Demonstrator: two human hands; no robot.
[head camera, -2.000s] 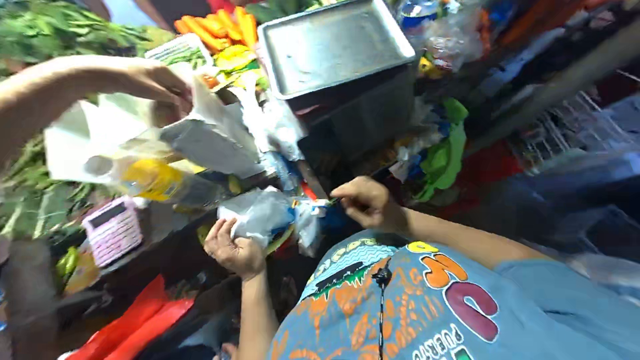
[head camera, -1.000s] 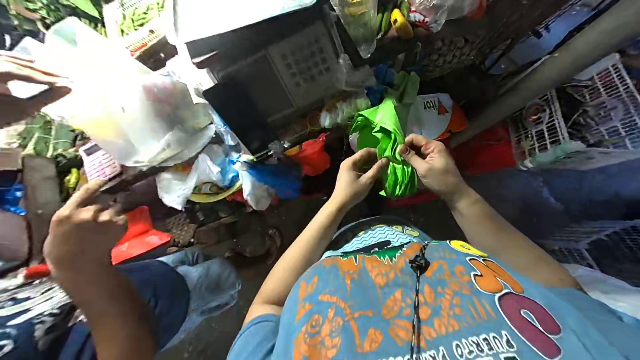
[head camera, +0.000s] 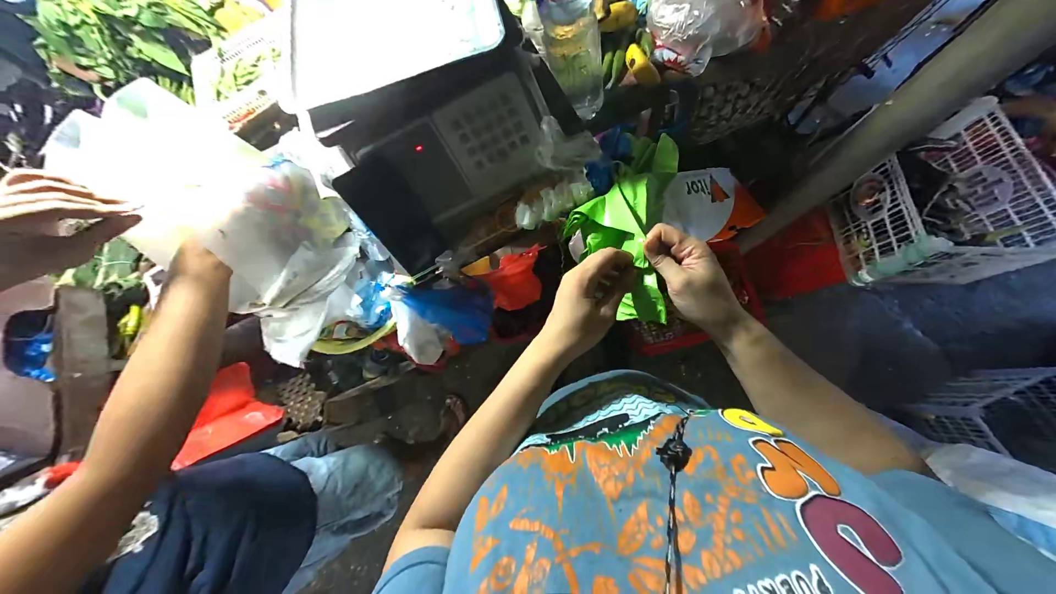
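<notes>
My left hand (head camera: 590, 297) and my right hand (head camera: 691, 272) are close together at a bright green plastic bag (head camera: 619, 216), pinching its edge between thumbs and fingers. The bag hangs in loose folds from the stall's front edge, its lower end below my fingers. Just behind it lies a white and orange printed bag (head camera: 700, 202). Left of my hands are a red plastic bag (head camera: 513, 279) and a blue plastic bag (head camera: 458, 309). A digital weighing scale (head camera: 445, 157) with a metal pan and a small red light stands behind them.
At the left, another person's hands (head camera: 62, 210) are at a large whitish plastic bag (head camera: 223, 198). Leafy greens (head camera: 124, 41) lie at the back left. A plastic bottle (head camera: 575, 62) stands right of the scale. A pole (head camera: 874, 124) and white plastic crates (head camera: 949, 198) are on the right.
Two seconds ago my hands were at a clear plastic bag; one second ago they were at the green bag, as now. The other person's lower hand has moved up to the whitish bag.
</notes>
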